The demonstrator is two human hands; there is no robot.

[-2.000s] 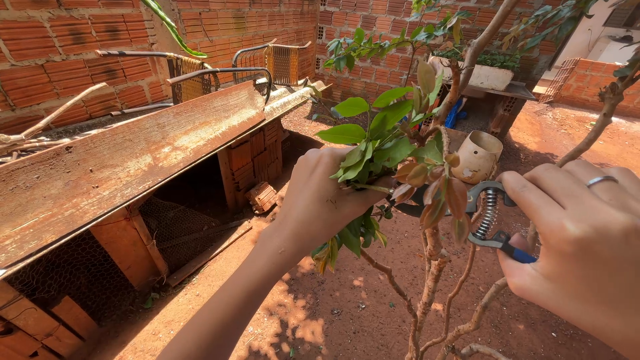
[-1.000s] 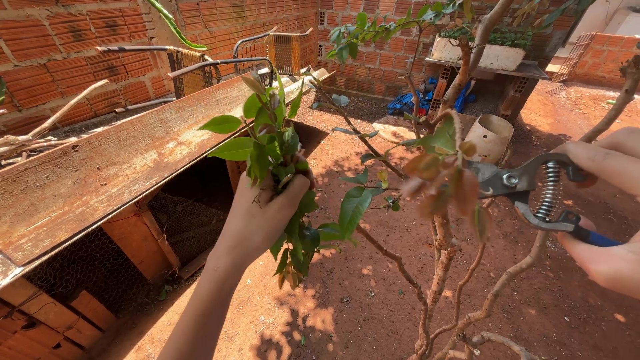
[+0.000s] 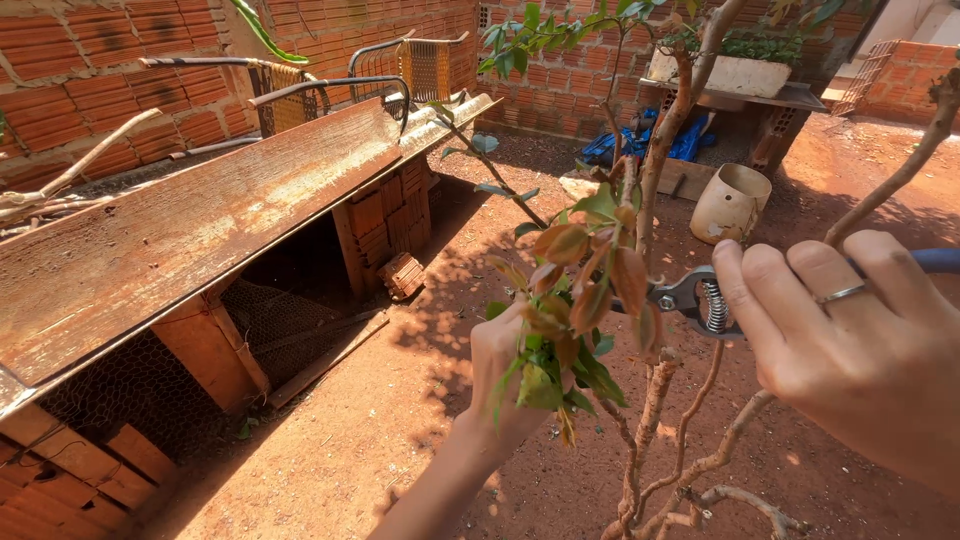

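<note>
My left hand (image 3: 499,367) is closed around a bunch of leafy sprigs (image 3: 555,360), green with some reddish-brown young leaves, in front of the tree's branches. My right hand (image 3: 832,330), with a ring on one finger, grips pruning shears (image 3: 682,296) that have blue handles and a coiled spring. The shears' blades point left and are mostly hidden behind the brownish leaves (image 3: 592,277). Below both hands rise the bare, cut stems of the small tree (image 3: 652,405). Whether the blades touch a stem cannot be told.
A low shelter with a weathered board roof (image 3: 195,225) and wire mesh (image 3: 142,382) fills the left. Metal-framed chairs (image 3: 427,67) stand behind it. A beige pot (image 3: 731,202), a blue tarp (image 3: 675,139) and a planter (image 3: 750,73) are beyond the tree. A branch (image 3: 900,165) crosses at right.
My left hand, out to the left a second ago, has moved back right beside the shears with the sprigs in it. My right hand has turned, its back now facing the view.
</note>
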